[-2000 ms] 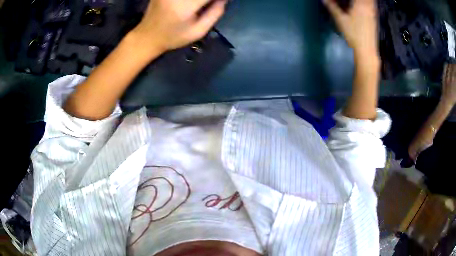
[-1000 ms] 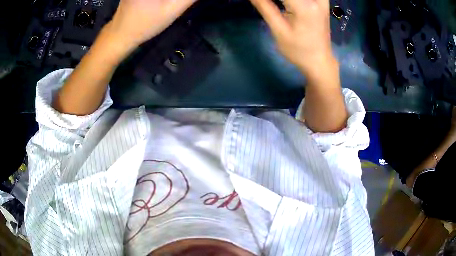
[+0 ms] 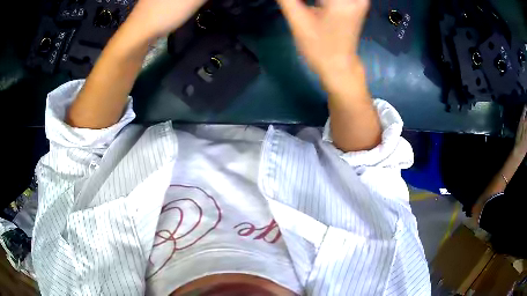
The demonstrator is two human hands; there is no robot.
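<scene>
A single black panel (image 3: 231, 87) lies tilted on the dark green bench near its front edge, with a gold ring at its centre. Another dark panel with a gold ring (image 3: 203, 21) lies just beyond it, partly behind my left hand. My left hand (image 3: 167, 14) is at the top edge, its fingers cut off by the frame. My right hand (image 3: 326, 29) is at the top, right of the near panel, blurred, its fingertips out of the picture. Whether either hand holds anything is hidden.
Black panels with gold rings lie in overlapping piles on the left (image 3: 75, 43) and right (image 3: 485, 60). Another panel (image 3: 392, 29) lies right of my right hand. The bench edge (image 3: 289, 124) runs close to my body. Another person's arm (image 3: 508, 167) and a cardboard box (image 3: 462, 251) are at the right.
Since the first frame, my right hand has moved left towards the middle. My left hand has moved up and left, uncovering the near panel. A second panel now shows beyond the near one.
</scene>
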